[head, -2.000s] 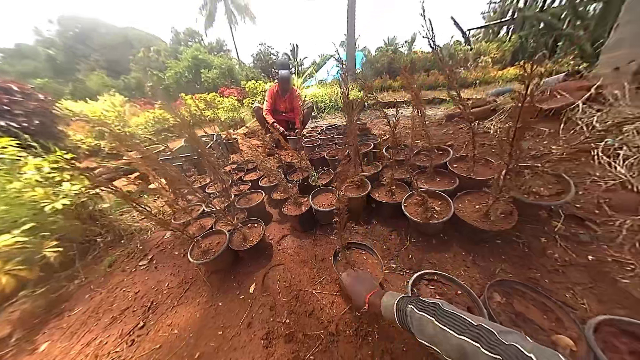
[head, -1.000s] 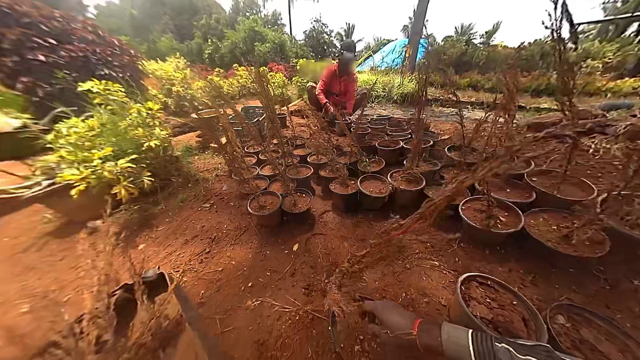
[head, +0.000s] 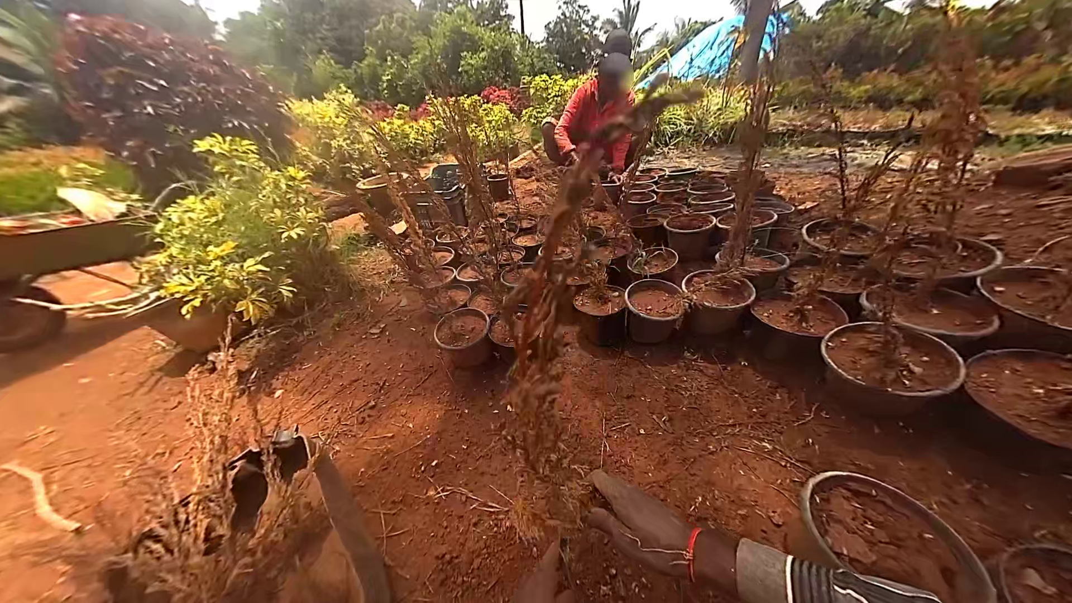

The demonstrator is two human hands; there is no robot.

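A tall dried, brown plant (head: 540, 360) stands upright in front of me, its base low in the middle of the view. Just right of that base is my right hand (head: 641, 523), fingers spread, with a red thread at the wrist and a grey striped sleeve. Only part of my left hand (head: 543, 579) shows at the bottom edge, close below the plant's base; whether it grips anything is hidden. A black torn-looking container (head: 268, 469) with dry stems lies at lower left. At lower right is a soil-filled pot (head: 888, 536).
Many black pots of red soil (head: 656, 310) stand in rows ahead, several with dry plants. Behind them a person in a red shirt (head: 595, 121) crouches. A potted yellow-green shrub (head: 243, 243) and a wheelbarrow (head: 75, 243) are at left. Red ground (head: 402, 402) lies between.
The view has swung right-to-left, showing more of the left side. My right hand was at a pot's rim two seconds ago; now it is beside the dry plant's base. My left hand has come into view.
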